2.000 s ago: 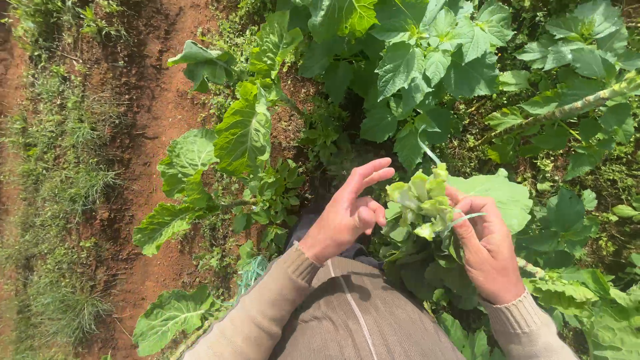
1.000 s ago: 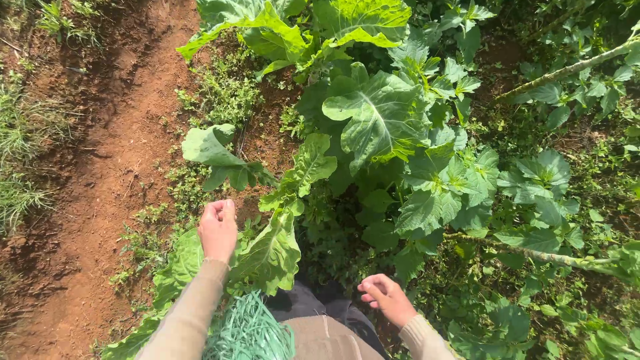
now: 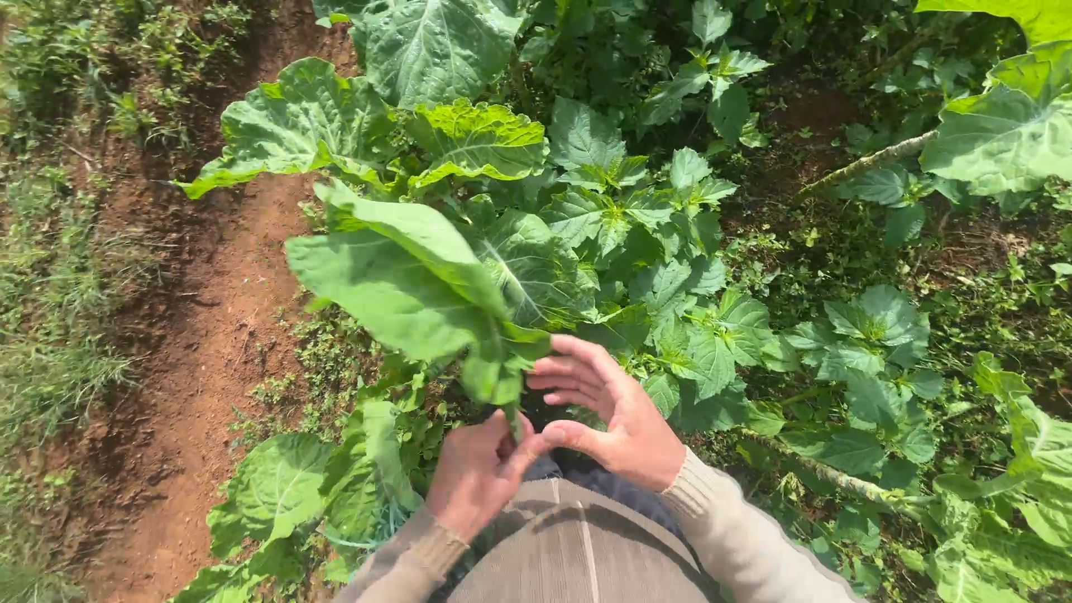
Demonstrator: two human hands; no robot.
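A large green leaf (image 3: 402,289), like a collard leaf, stands up from my left hand (image 3: 481,469), whose fingers are closed on its stalk. My right hand (image 3: 615,419) is just right of the leaf base, palm toward it, fingers apart and bent; its thumb tip meets the left hand's fingertips at the stalk. Whether the right fingers touch the leaf edge I cannot tell. Teal-green strands (image 3: 381,528) show partly beside my left sleeve, among lower leaves.
Broad-leaved plants (image 3: 435,50) stand ahead, with bushy green weeds (image 3: 695,335) to the right. Bare thick stems (image 3: 837,477) lean in from the right. A red soil path (image 3: 226,335) runs along the left, bordered by grass (image 3: 59,335).
A second ago my hands were apart, with no large leaf seen in them; now they are together at a leaf's stalk. Two seconds ago my hands were at a bunch of pale green leaves.
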